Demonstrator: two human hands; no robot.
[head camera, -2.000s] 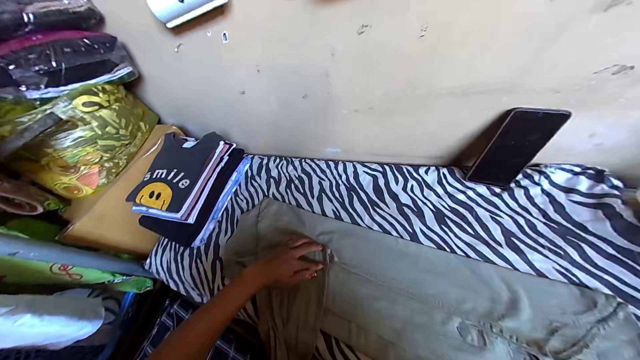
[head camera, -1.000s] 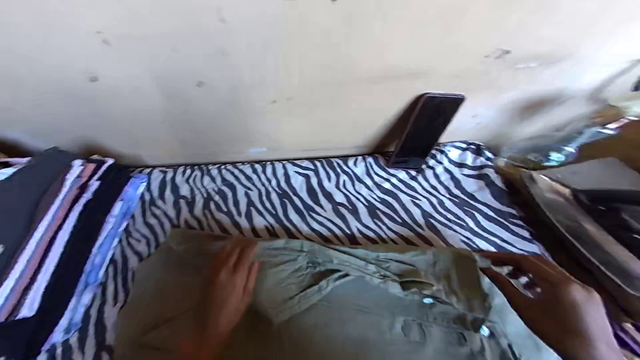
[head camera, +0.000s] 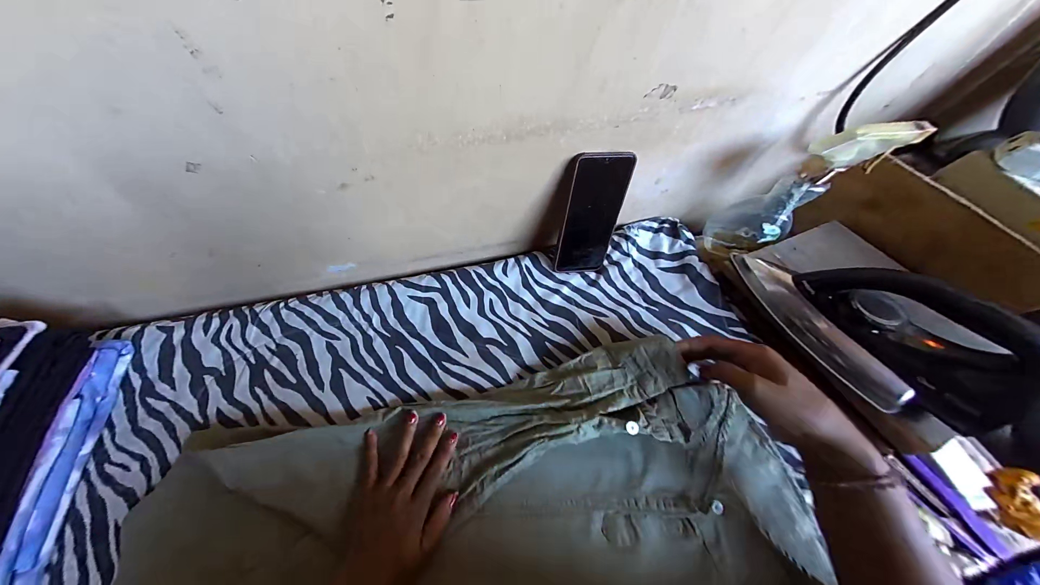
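An olive-green buttoned shirt (head camera: 569, 520) lies spread and partly creased on a zebra-striped cloth (head camera: 341, 349). My left hand (head camera: 406, 487) rests flat on the shirt, left of the middle, palm down with its fingers apart. At the right, my right hand (head camera: 764, 382) pinches the shirt's collar part between thumb and fingers, beside the white buttons. Just beyond the right hand is an electric iron (head camera: 910, 325) with a black handle and a small orange light, its soleplate tilted towards the shirt.
A smartphone (head camera: 597, 211) leans upright against the wall. Folded clothes (head camera: 57, 431) are stacked at the left edge. Behind the iron stand a cardboard box (head camera: 934, 211) and a clear plastic bottle (head camera: 756, 219). A black cable (head camera: 886, 61) hangs at the upper right.
The view has swung right, bringing the iron into sight. My right hand, blurred near the collar a second ago, now grips it. The left hand is still flat on the shirt.
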